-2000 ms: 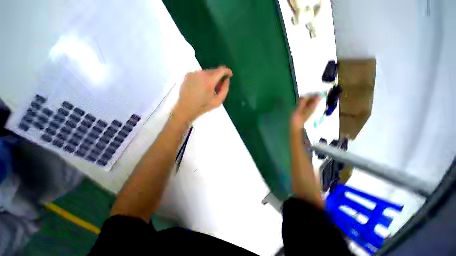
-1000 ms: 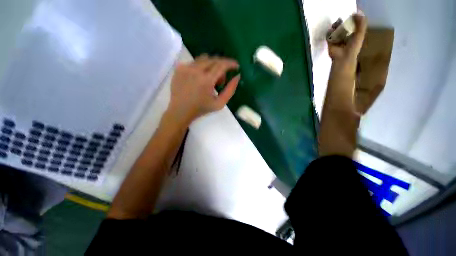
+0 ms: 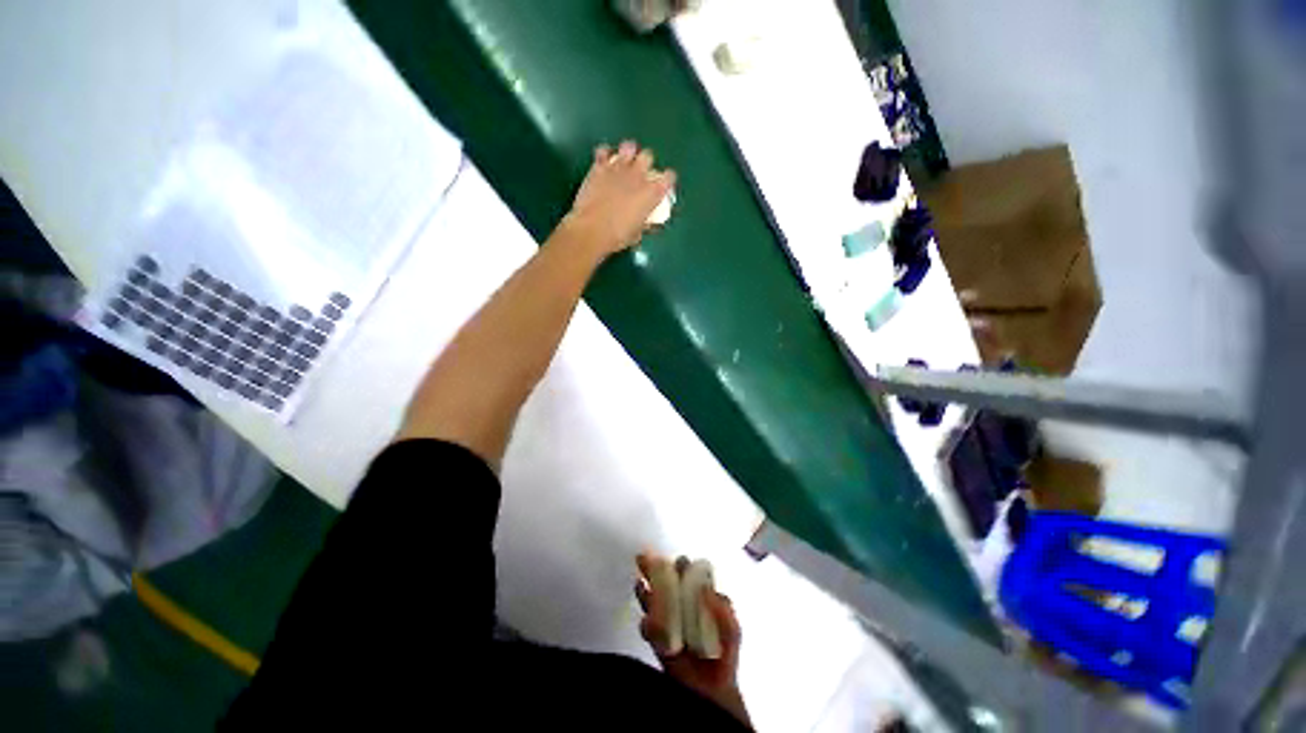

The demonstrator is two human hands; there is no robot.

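Observation:
My left hand (image 3: 625, 198) is over the green conveyor belt (image 3: 716, 329), its fingers closed around a cream housing (image 3: 660, 211) that shows only partly. My right hand (image 3: 699, 644) is low in the picture, above the white bench (image 3: 573, 458) close to my body, and holds cream housings (image 3: 695, 607) side by side, upright between the fingers and thumb. A large white label sheet (image 3: 272, 215) with rows of dark ovals (image 3: 236, 332) lies on the bench at the left.
Across the belt, a white bench (image 3: 774, 129) bears dark pieces (image 3: 878, 172) and pale green pieces (image 3: 864, 239). A cardboard carton (image 3: 1024, 244) and a blue stool (image 3: 1117, 594) stand at the right. A grey bar (image 3: 1060, 398) crosses there. Grey fabric shows at lower left.
My right hand has come back from the far bench to near my body with cream housings. My left hand has moved onto the belt and closed on a housing. The two loose housings no longer show there.

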